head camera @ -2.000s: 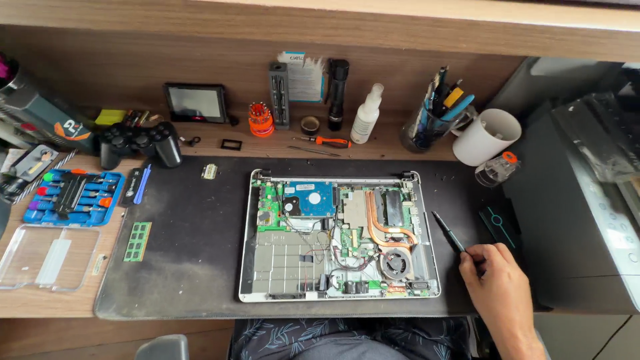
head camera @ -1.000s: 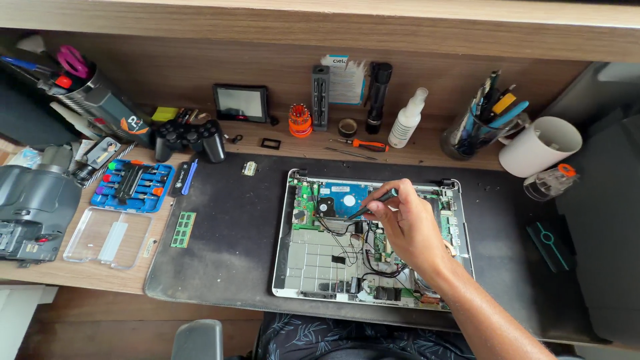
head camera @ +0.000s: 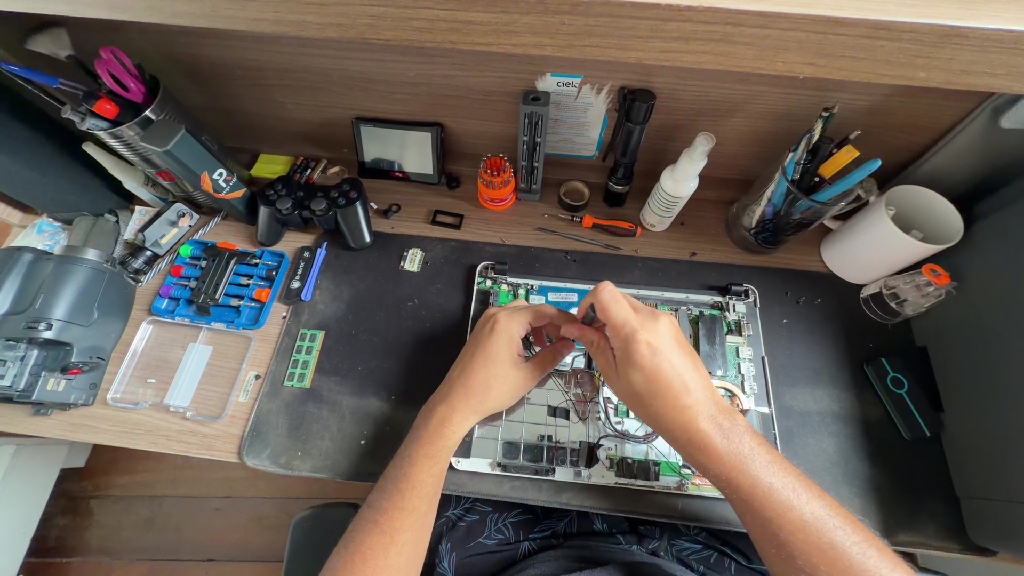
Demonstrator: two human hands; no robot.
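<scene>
An opened laptop base (head camera: 520, 448) lies on the black desk mat, its circuit boards, loose black cables and blue-labelled hard drive (head camera: 558, 297) exposed. Over the drive, my right hand (head camera: 640, 352) grips a dark, slim tool (head camera: 590, 314), of which only a short part shows between the fingers. My left hand (head camera: 504, 352) meets it there, thumb and fingers bent close together at the right fingertips. Whether the left fingers pinch a small part or a cable cannot be told. A green memory module (head camera: 304, 358) lies on the mat, left of the laptop, and a small card (head camera: 412, 259) lies behind it.
Left stand a blue screwdriver set (head camera: 220, 308), a clear plastic lid (head camera: 128, 384) and a game controller (head camera: 314, 210). Along the back are an orange bit holder (head camera: 497, 186), an orange-handled screwdriver (head camera: 612, 226) and a spray bottle (head camera: 676, 188). A white mug (head camera: 888, 240) stands at right.
My right hand has moved from the mat beside the laptop to above the hard drive, carrying the slim tool. My left hand has come into view and joined it there.
</scene>
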